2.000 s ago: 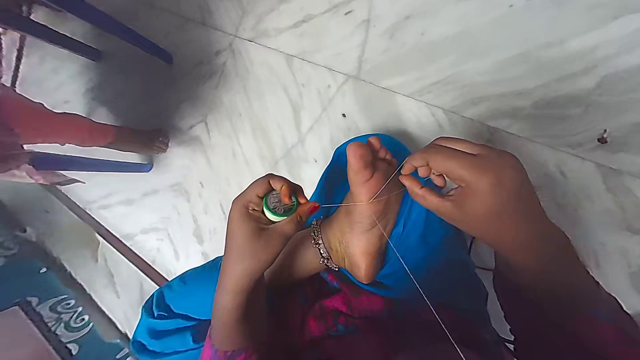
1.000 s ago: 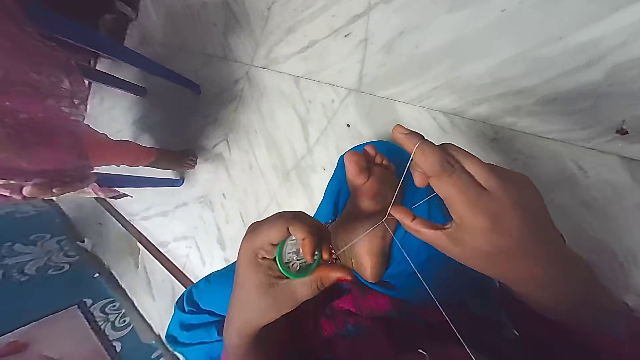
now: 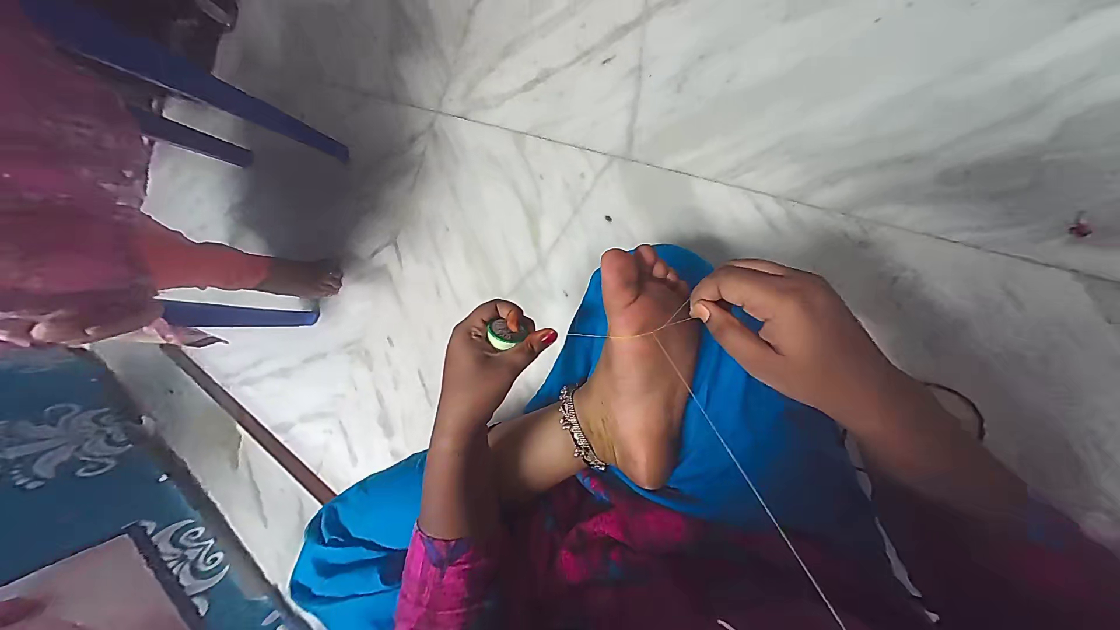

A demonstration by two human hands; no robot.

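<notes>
My left hand (image 3: 490, 359) is closed around a small round spool (image 3: 507, 333) with a green rim. A thin pale thread (image 3: 612, 336) stretches from beside the left thumb across the sole of a bare foot (image 3: 643, 367). At the right end, my right hand (image 3: 770, 324) pinches the thread between thumb and fingertips, beside the ball of the foot. Near mid-sole the strands meet, and one long strand runs down to the lower right over the blue cloth (image 3: 752, 437). A metal anklet (image 3: 577, 429) circles the ankle.
At the left stands another person, whose bare foot (image 3: 306, 277) rests on the marble floor (image 3: 525, 201) among blue chair legs (image 3: 236, 313). A blue patterned mat (image 3: 61, 446) with a flat pale object (image 3: 105, 586) lies at lower left, near a brown strip (image 3: 254, 429).
My hands have moved apart from one second ago. The wide loop of thread over my right fingers has narrowed, and those fingertips have come together in a pinch.
</notes>
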